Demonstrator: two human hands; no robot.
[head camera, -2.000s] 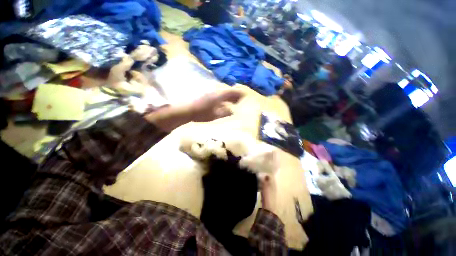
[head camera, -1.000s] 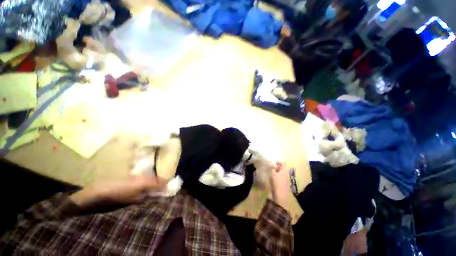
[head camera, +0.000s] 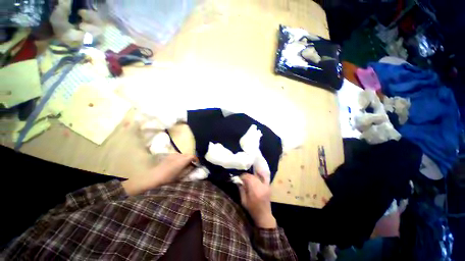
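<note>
A black garment with cream trim lies bunched at the table's near edge in front of me. A thin dark cord loops at its left side, beside pale ruffled cloth. My left hand pinches the garment's near left edge, by a small white piece. My right hand pinches the near edge under the cream trim. The fingertips of both hands are partly hidden by cloth.
A bagged black garment lies on the pale table at the far right. Yellow papers, a grey strap and a red-and-black tool lie left. Black garments and blue ones are at right. Thread snips lie near the right edge.
My right hand has moved left and nearer to me onto the garment's near edge. My left hand has moved right. The garment is spread wider, with its cream trim on top. The view has tilted down.
</note>
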